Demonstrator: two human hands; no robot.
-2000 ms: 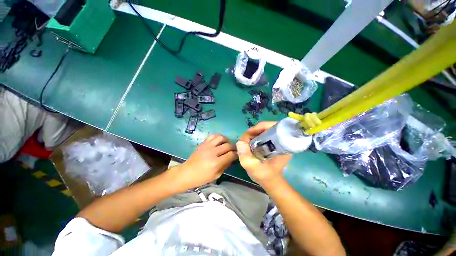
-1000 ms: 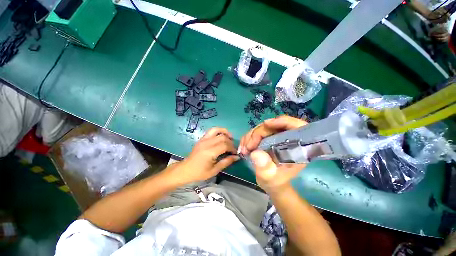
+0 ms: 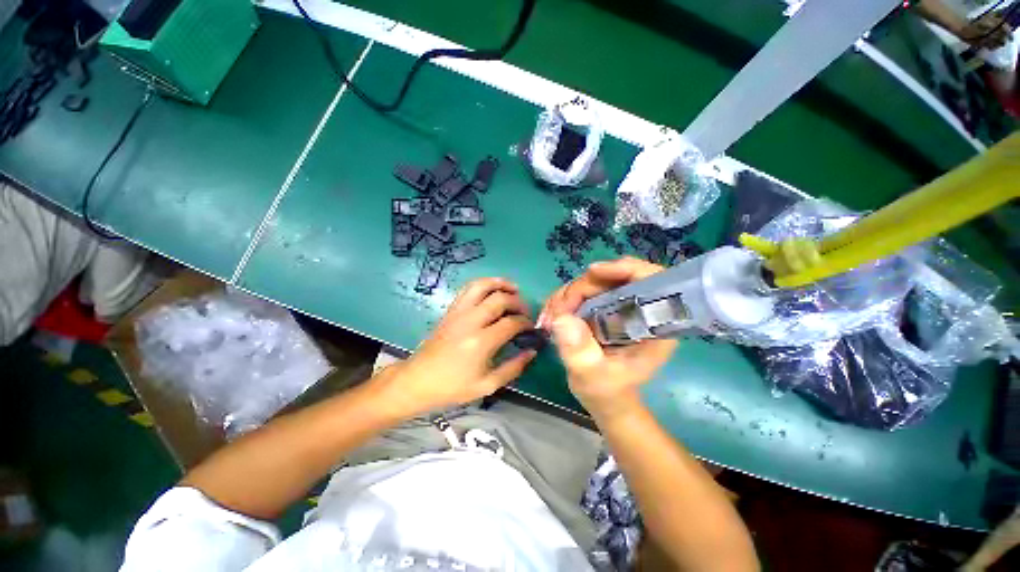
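Observation:
My left hand (image 3: 475, 341) holds a small black housing (image 3: 529, 340) between thumb and fingers near the bench's front edge. My right hand (image 3: 610, 335) is closed around the lower end of the grey electric screwdriver (image 3: 699, 299), which lies tilted, its top to the right. Its tip is at the housing, but my fingers hide the contact point. A loose pile of black housings (image 3: 434, 223) lies left of centre. Small black parts (image 3: 578, 232) lie in a heap right of it. Behind them stand an open bag of dark parts (image 3: 566, 148) and an open bag of screws (image 3: 670, 192).
A yellow cord (image 3: 895, 218) runs from the screwdriver to the upper right. A large clear bag of black parts (image 3: 856, 380) lies on the right. A green box (image 3: 185, 50) stands far left. A carton with clear bags (image 3: 229, 363) is below the bench. A grey post (image 3: 789, 73) rises behind.
The screwdriver has swung from near upright to a strong tilt to the right, then lifted back slightly. The black housing now shows in my left hand. Both hands have shifted only a little.

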